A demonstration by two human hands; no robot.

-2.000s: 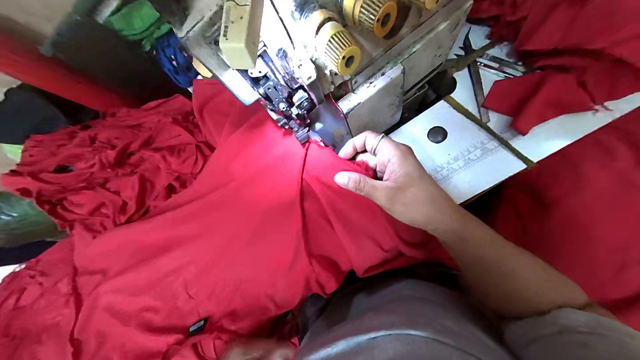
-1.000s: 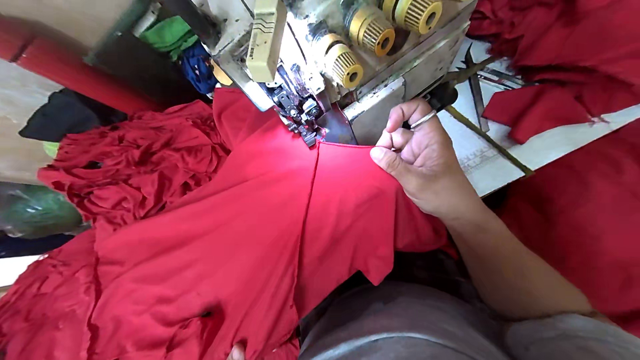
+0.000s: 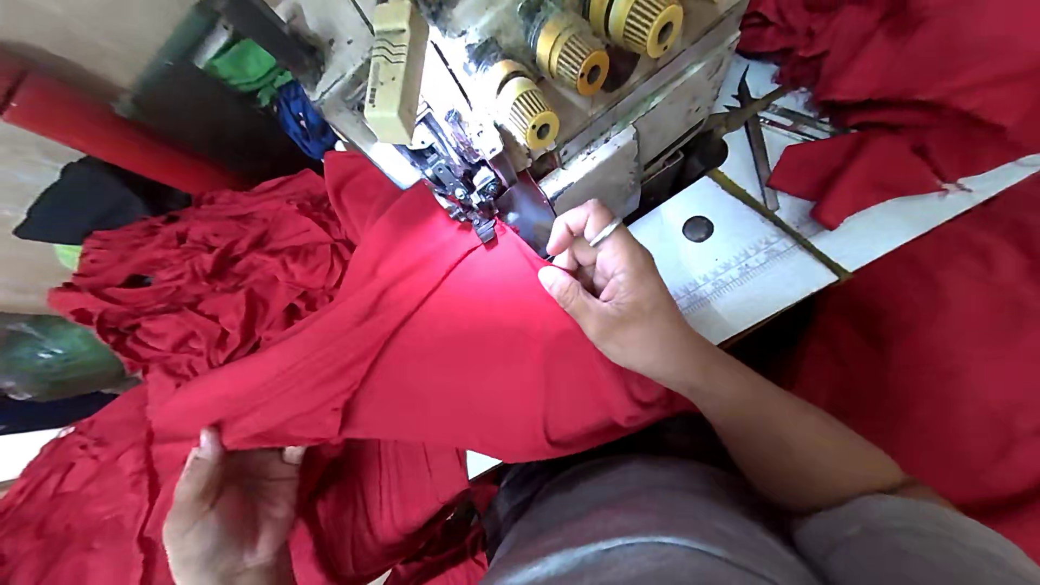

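Observation:
Red knit fabric [image 3: 463,349] lies under the presser foot [image 3: 485,231] of an overlock sewing machine [image 3: 601,122] and spreads toward me. My right hand [image 3: 617,292], with a ring on one finger, pinches the fabric's edge between thumb and fingers just right of the foot. At the lower left, my left hand [image 3: 236,504] holds the near edge of the same cloth, palm up, its fingers partly hidden beneath it. A seam line runs through the cloth from the foot toward the lower left. Light from the machine falls on the cloth by the needle area.
Gathered red fabric [image 3: 219,284] is heaped left of the machine. Right of it are a white table plate with a printed scale [image 3: 731,260], a pair of scissors [image 3: 756,138] and more red cloth [image 3: 934,341]. Yellow tension knobs [image 3: 532,114] stand above the needle area.
My left hand has come into fuller view at the lower left, lifting the near edge of the cloth. My right hand stays on the edge beside the presser foot.

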